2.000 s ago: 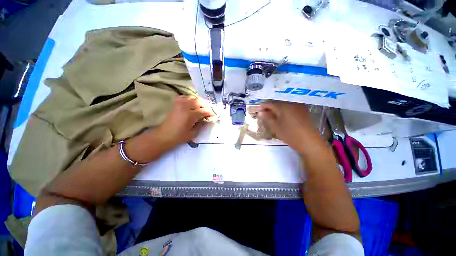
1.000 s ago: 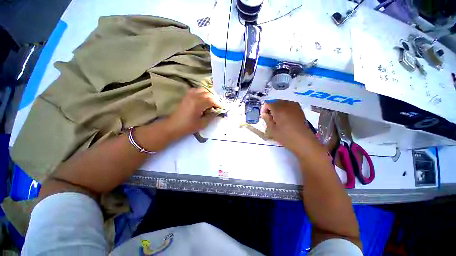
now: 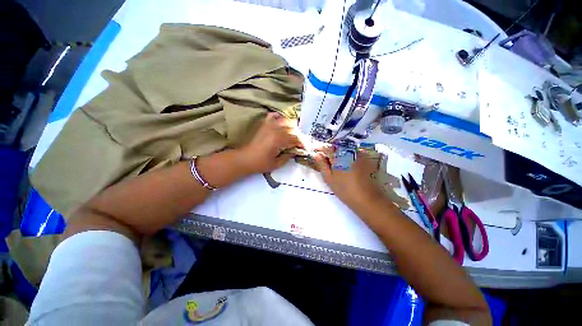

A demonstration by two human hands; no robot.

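A large khaki garment piece (image 3: 191, 83) lies bunched on the table left of the machine. My left hand (image 3: 277, 143) holds its edge close to the needle area. My right hand (image 3: 344, 172) is at the left end of the white JACK sewing machine (image 3: 440, 148), its fingertips on the khaki edge beside my left hand. The blue-grey block (image 3: 345, 156) stands over my right hand and hides part of it. The presser foot and needle are lost in glare and behind the fingers. Small khaki pieces (image 3: 388, 181) lie right of my right hand.
Thread snips (image 3: 420, 202) with dark tips and pink-black handled shears (image 3: 464, 232) lie at the right. A tape measure strip (image 3: 287, 244) runs along the front edge. Metal parts (image 3: 547, 109) and a paper note (image 3: 510, 95) are on the machine.
My right hand has moved left from beside the block to the khaki edge near my left hand. The snips now show beside the shears. The camera view has shifted and tilted.
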